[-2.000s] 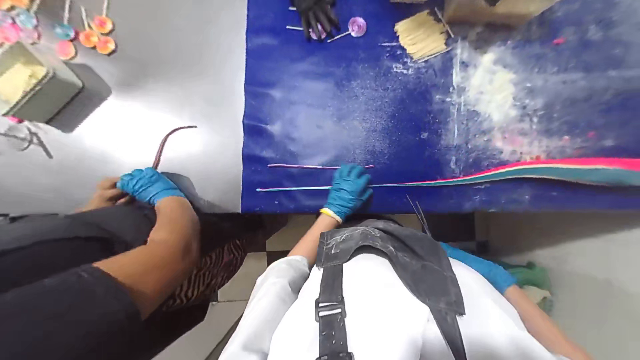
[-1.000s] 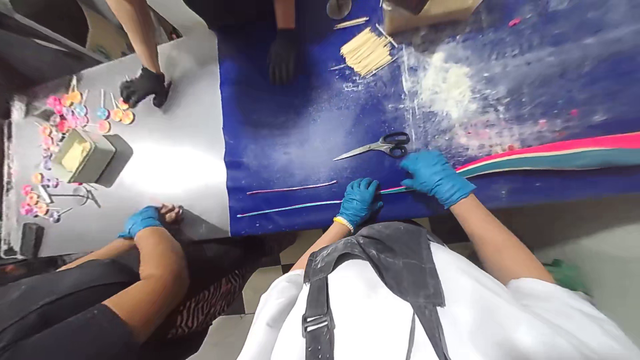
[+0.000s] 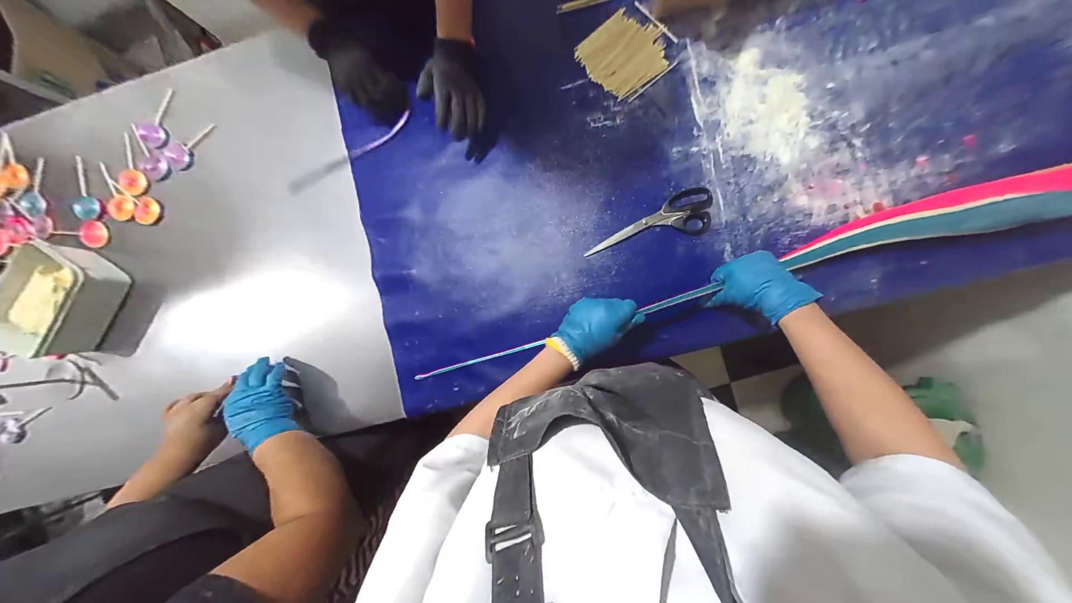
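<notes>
A striped pink, white and teal candy rope [image 3: 930, 219] tapers from a thick mass at the right edge to a thin strand at the left. My right hand [image 3: 764, 286], in a blue glove, is closed around it where it narrows. Further left my left hand [image 3: 596, 325], also blue-gloved, grips the thin part near the table's front edge. The strand's end lies on the blue mat left of that hand. Black-handled scissors [image 3: 670, 219] rest slightly open above my hands, touching neither.
A co-worker's black-gloved hands [image 3: 410, 84] are at the far side by a purple strand [image 3: 381, 138]. Another person's hands [image 3: 251, 402] work at lower left. Wooden sticks [image 3: 624, 54], white powder [image 3: 766, 105], a tub [image 3: 79, 301] and several lollipops [image 3: 134, 197] are on the table.
The short separate strand that lay beside the rope is no longer there; a purple strand is now by the black-gloved hands. My right hand, off the mat in the oldest frame, now holds the rope.
</notes>
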